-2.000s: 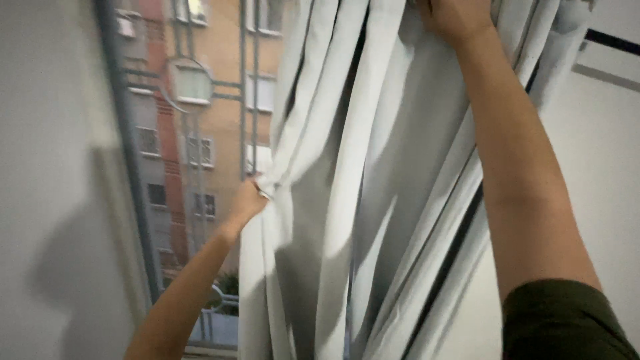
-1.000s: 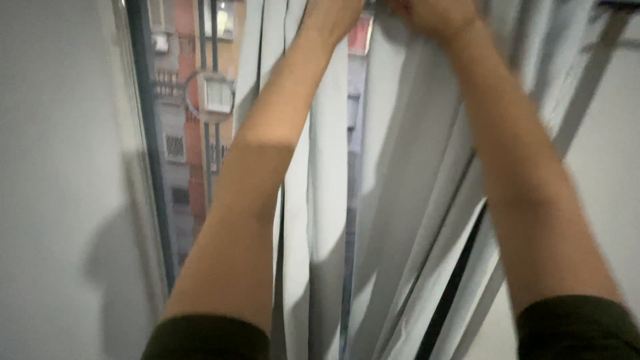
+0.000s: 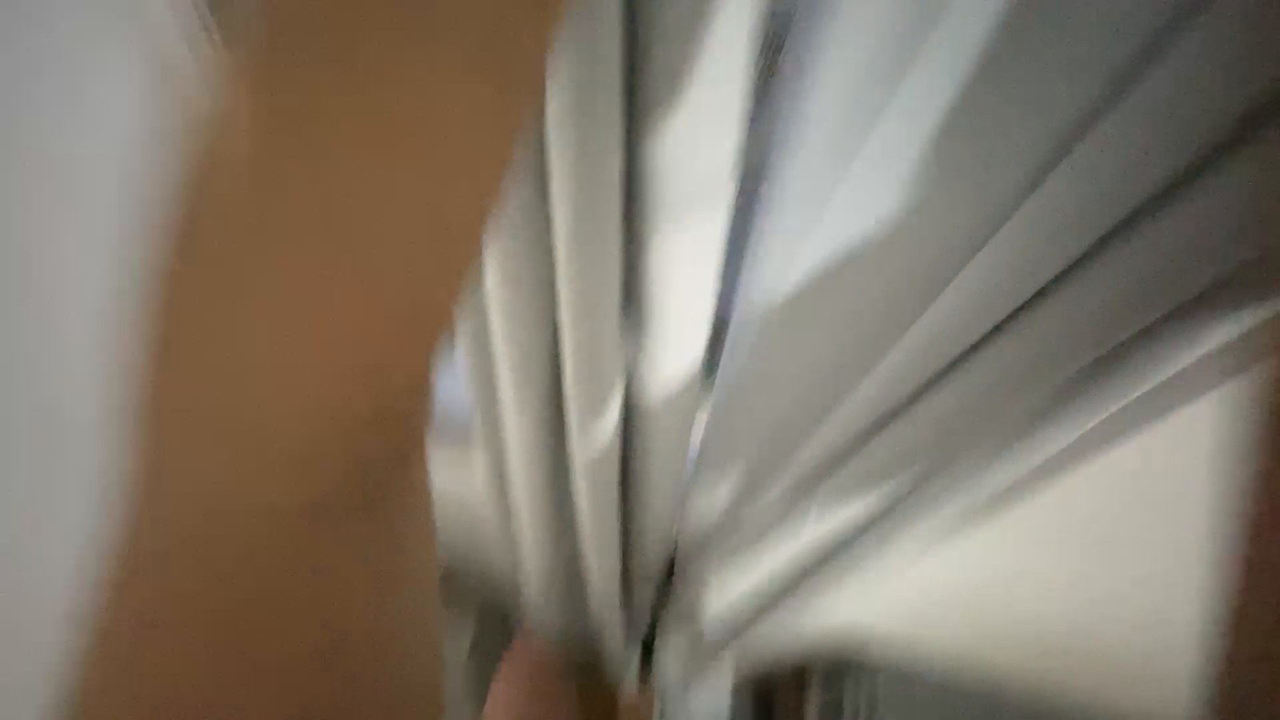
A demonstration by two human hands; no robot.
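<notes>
Pale grey-white curtain panels (image 3: 850, 380) fill the middle and upper right, blurred by motion. Their folds converge toward the bottom centre, with a narrow dark gap between them. At that bunched place, my right hand (image 3: 540, 680) shows only as blurred fingers at the bottom edge, closed around the fabric; the rest of it is cut off. My left forearm, large and close to the camera, crosses the left side and runs out past the top edge, so my left hand is outside the view.
A pale wall (image 3: 60, 250) lies at the far left, behind the forearm. Another light surface (image 3: 1090, 540) shows below the curtain at the right. Blurred dark shapes (image 3: 800, 695) appear along the bottom, too unclear to name.
Both hands were high on the curtains a second ago; now fingers are low, at the bunched folds. The fabric has been drawn together there. The view has shifted strongly.
</notes>
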